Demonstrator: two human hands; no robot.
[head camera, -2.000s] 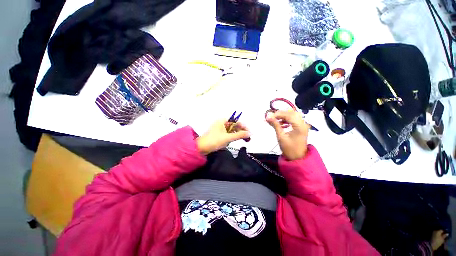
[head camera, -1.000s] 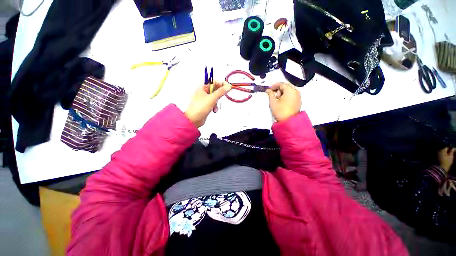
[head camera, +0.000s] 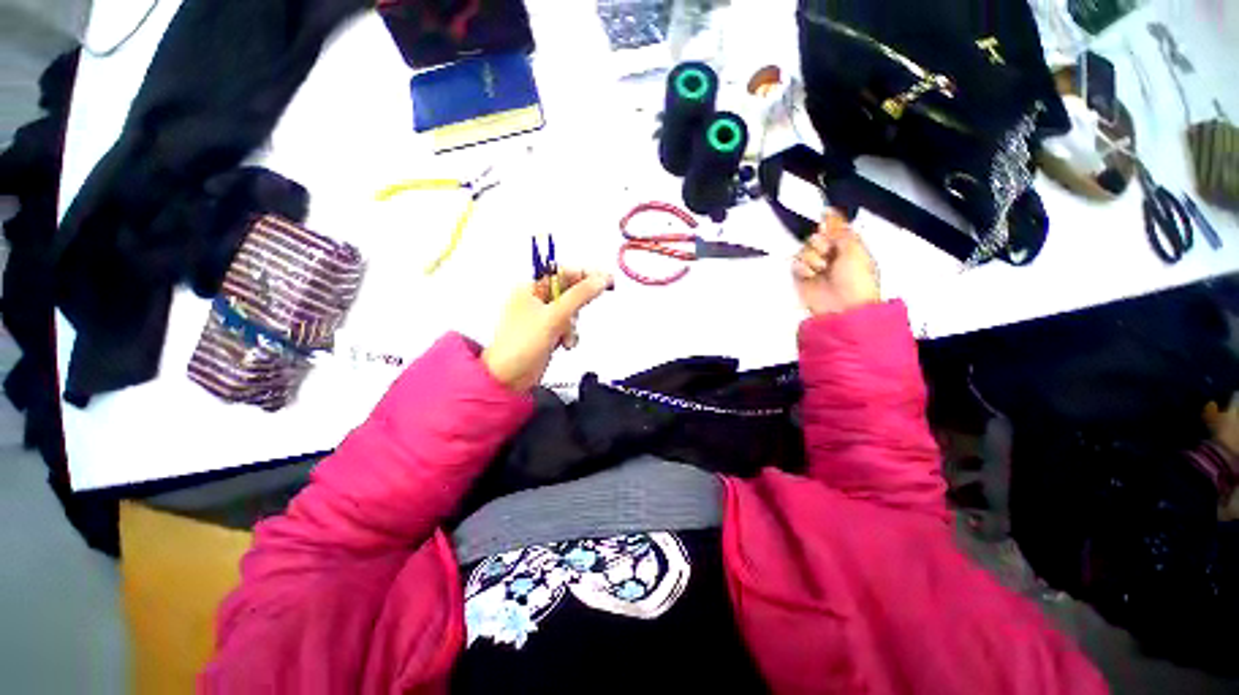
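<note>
My left hand (head camera: 544, 319) holds small thread snips (head camera: 545, 258), dark blades pointing up, above the table's near edge. My right hand (head camera: 836, 269) is raised further right, fingertips pinched together by the black bag strap; a thread or needle in them is too fine to make out. The black garment piece (head camera: 571, 432) lies across my lap, against the table edge, with a silvery chain trim (head camera: 693, 403) along its edge. Red-handled scissors (head camera: 659, 245) lie on the table between my hands, blades pointing right.
Yellow-handled pliers (head camera: 446, 217), a blue booklet (head camera: 476, 98) and a striped pouch (head camera: 275, 312) are at left. Two thread cones (head camera: 713, 163) stand beyond the scissors. A black handbag (head camera: 924, 109) is at right. Another person's hand (head camera: 1227, 424) shows at the right edge.
My right hand has moved away from the red-handled scissors, up and to the right. My left hand still holds the snips. The view has shifted to the right since the earliest frame.
</note>
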